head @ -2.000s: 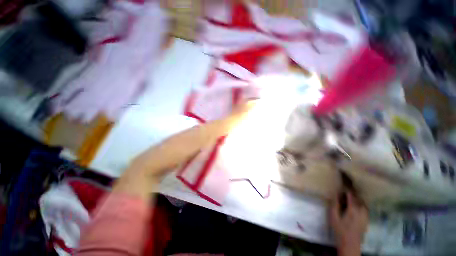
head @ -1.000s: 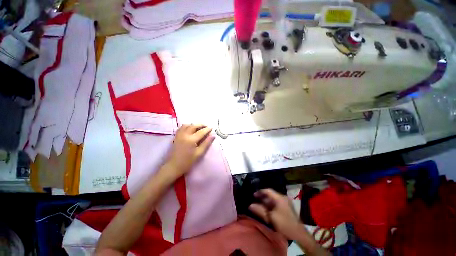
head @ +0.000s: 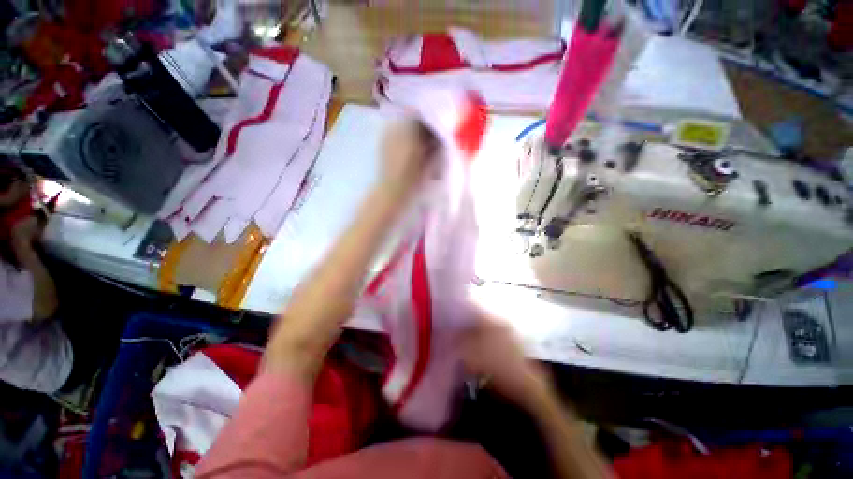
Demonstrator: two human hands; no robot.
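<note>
A pale pink-white garment panel (head: 444,234) with red bands hangs, blurred, from the white machine table down to my lap. My left hand (head: 409,154) is shut on its upper part, above the table. My right hand (head: 491,346) is blurred at the panel's lower right edge; its fingers and any grip cannot be made out. Black scissors (head: 662,288) lie on the bed of the white HIKARI sewing machine (head: 692,220), handles toward me. The lamp glow washes out the area by the needle.
Cut-piece stacks lie at the left (head: 267,140) and back (head: 505,75). A pink thread cone (head: 580,84) stands over the machine head. Crumpled red and white fabric (head: 201,398) and a blue crate (head: 126,374) are below the table. Another person's arm (head: 36,267) shows at far left.
The panel has been lifted from flat on the table, and my left hand has moved up and away with it. My right hand has come up to the panel. The scissors now lie on the machine bed.
</note>
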